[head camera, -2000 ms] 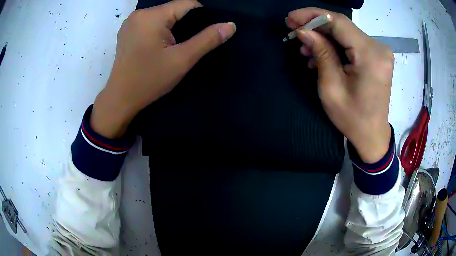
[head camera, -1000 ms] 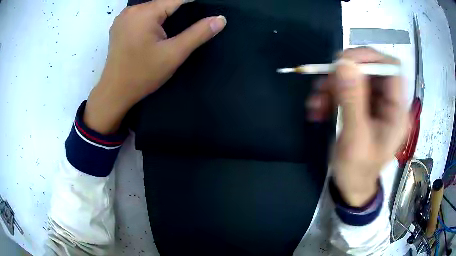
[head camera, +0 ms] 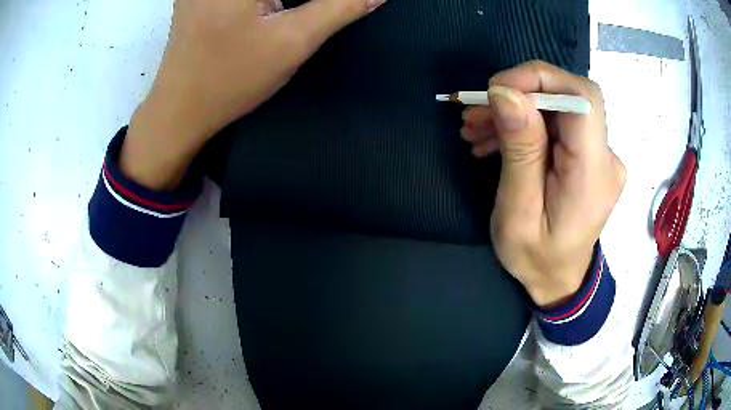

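Stacked black fabric panels [head camera: 361,312] lie in front of me, the ribbed upper part turned back over the smoother lower part. A tiny white chalk mark [head camera: 480,12] shows near the top of the cloth. My left hand [head camera: 232,64] lies flat on the cloth's upper left, thumb out to the right, its fingertips cut off by the top edge. My right hand [head camera: 545,168] holds the white chalk pencil [head camera: 561,102] between thumb and fingers over the cloth's right half. Its white tip points left; whether it touches the cloth I cannot tell.
A grey flat strip [head camera: 641,42] and shears with red handles [head camera: 676,204] lie on the white table [head camera: 56,160] at the right. A silver iron [head camera: 672,308] with a wooden handle and blue cords is at the lower right. A small metal piece [head camera: 8,335] is at the left edge.
My right hand, blurred a second ago, is now sharp and slightly higher, with the pencil still held. The chalk mark sits higher in view. My left hand stays on the cloth.
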